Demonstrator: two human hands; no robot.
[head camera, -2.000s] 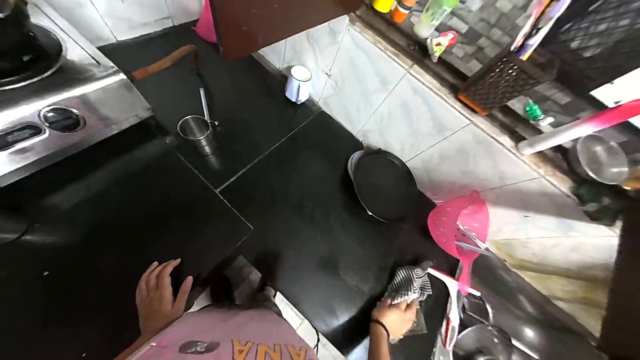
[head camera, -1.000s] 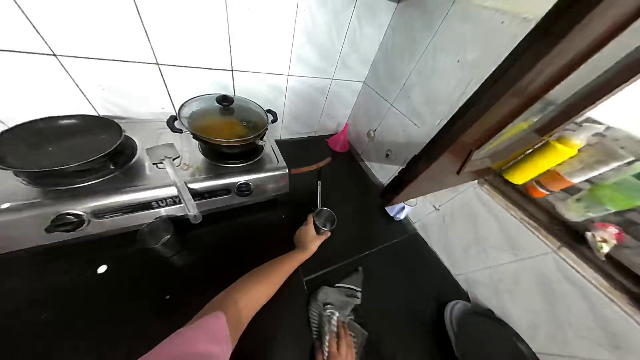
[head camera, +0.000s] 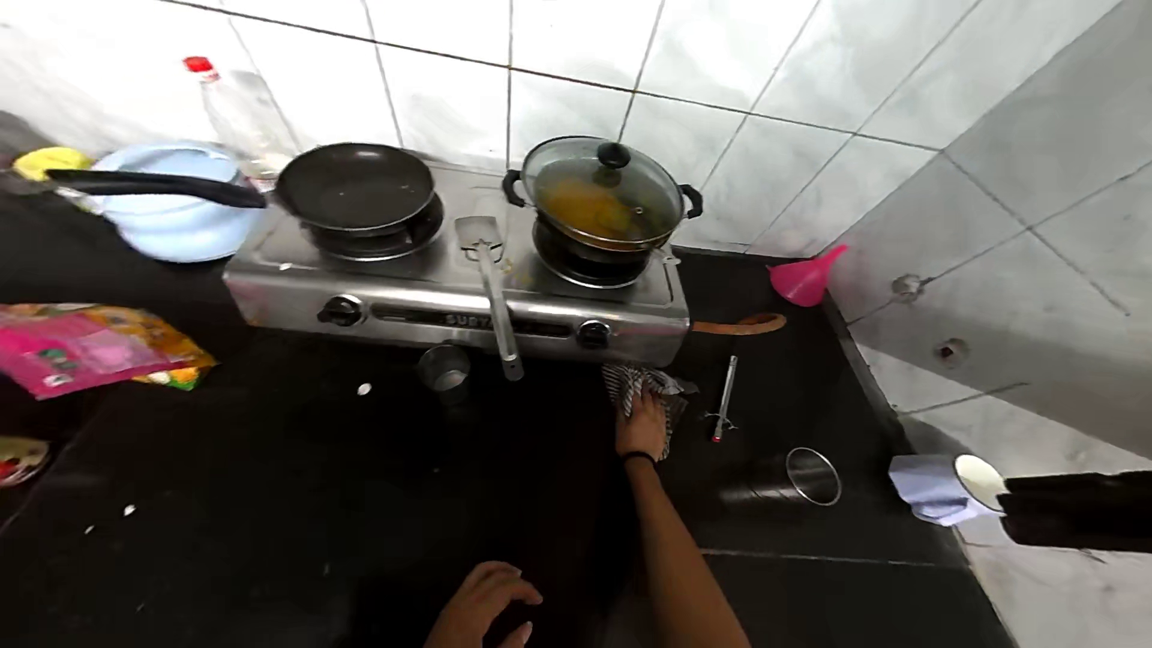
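My right hand (head camera: 643, 425) presses a black-and-white striped cloth (head camera: 661, 382) on the black countertop (head camera: 270, 531), against the front right corner of the steel gas stove (head camera: 558, 310). My left hand (head camera: 486, 605) is at the bottom middle, fingers apart, holding nothing. Right of the cloth lies a slim metal lighter (head camera: 725, 400), and nearer me is a steel cup (head camera: 813, 477). A spatula (head camera: 495, 297) rests on the stove with its handle over the front edge, beside a small clear cup (head camera: 445, 371). White bits dot the counter.
A frying pan (head camera: 355, 189) and a glass-lidded pot (head camera: 603, 193) sit on the burners. A pink funnel (head camera: 804, 276) stands in the corner. At left are a light blue basin (head camera: 175, 211), a plastic bottle (head camera: 238, 117) and colourful packets (head camera: 99, 349). A white mug (head camera: 958, 486) is by the right wall.
The view has swung left to the stove. My right hand and the cloth have moved to the stove's corner. My left hand has let go of the steel cup; the lighter now lies outside it.
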